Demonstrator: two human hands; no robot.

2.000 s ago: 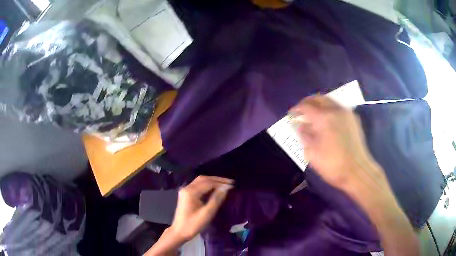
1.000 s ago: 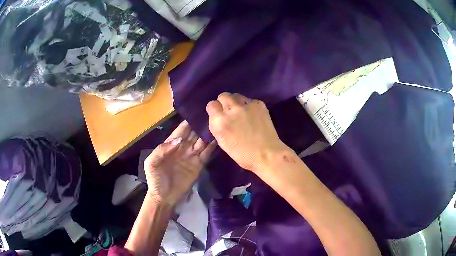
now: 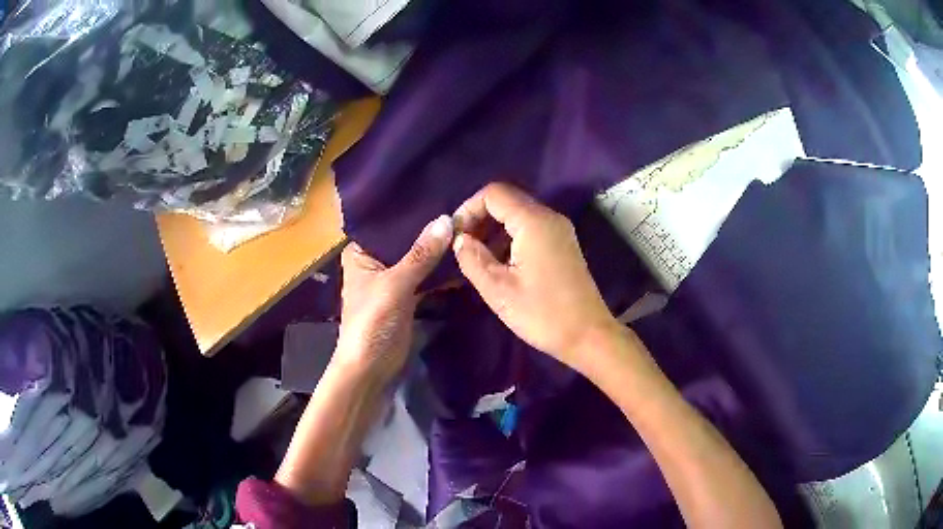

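Note:
A large dark purple cloth panel (image 3: 496, 134) lies across the middle and hangs over the edge of the work surface. My left hand (image 3: 385, 294) holds the near edge of this panel, thumb on top and the other fingers mostly hidden under the cloth. My right hand (image 3: 533, 269) has its thumb and index finger pinched together at the same edge, touching close to my left thumb. Whatever lies between the right fingertips is too small to tell.
A clear plastic bag with pale scraps (image 3: 207, 124) sits on an orange-brown board (image 3: 233, 284) at left. A bundle of purple and pale pieces (image 3: 78, 413) is lower left. A printed white sheet (image 3: 713, 191) shows between purple panels. Pale cloth (image 3: 357, 31) lies at the top.
My left hand has turned from palm-up to gripping the cloth edge from above with its thumb. My right hand has shifted slightly right and now pinches at the edge beside the left thumb.

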